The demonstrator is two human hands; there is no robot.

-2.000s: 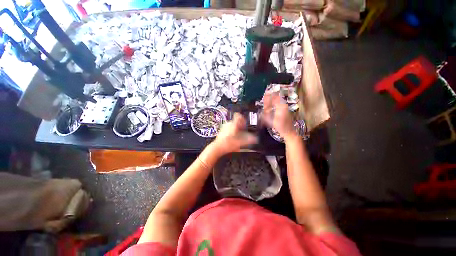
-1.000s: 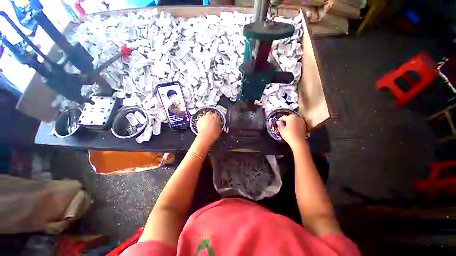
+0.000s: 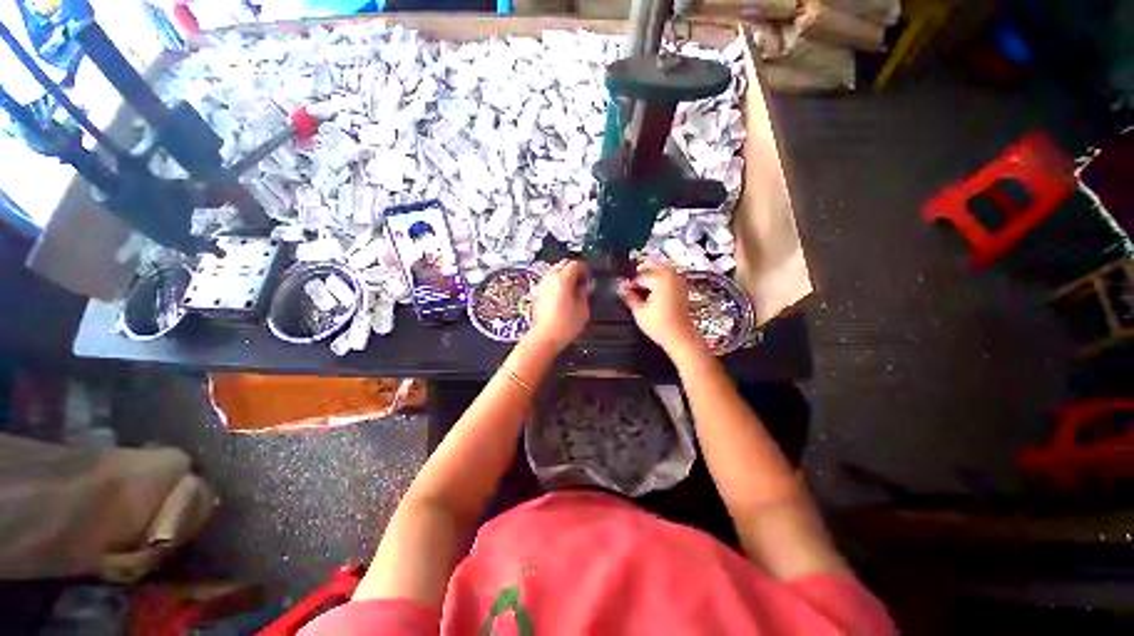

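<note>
The dark green hand press (image 3: pixel 632 186) stands upright in front of me. My left hand (image 3: pixel 561 302) and my right hand (image 3: pixel 659 302) meet at the dark fixture (image 3: pixel 607 296) under the press, fingertips bent inward from either side. Whatever the fingertips hold is too small to tell. The left parts bowl (image 3: pixel 505 306), with brassy bits, is beside my left hand. The right parts bowl (image 3: pixel 719 311) is partly behind my right hand. Pale housings (image 3: pixel 448 124) are heaped behind the press.
A lit smartphone (image 3: pixel 424 261) leans left of the left bowl. A second press (image 3: pixel 187 149) with a red knob (image 3: pixel 304 123), a holed plate (image 3: pixel 234 276) and two bowls are far left. An open sack (image 3: pixel 607 435) of grey pieces is below the table edge. A red stool (image 3: pixel 1005 199) stands right.
Both hands reached into the two parts bowls a second ago. They have moved inward, out of the bowls, to the fixture under the press.
</note>
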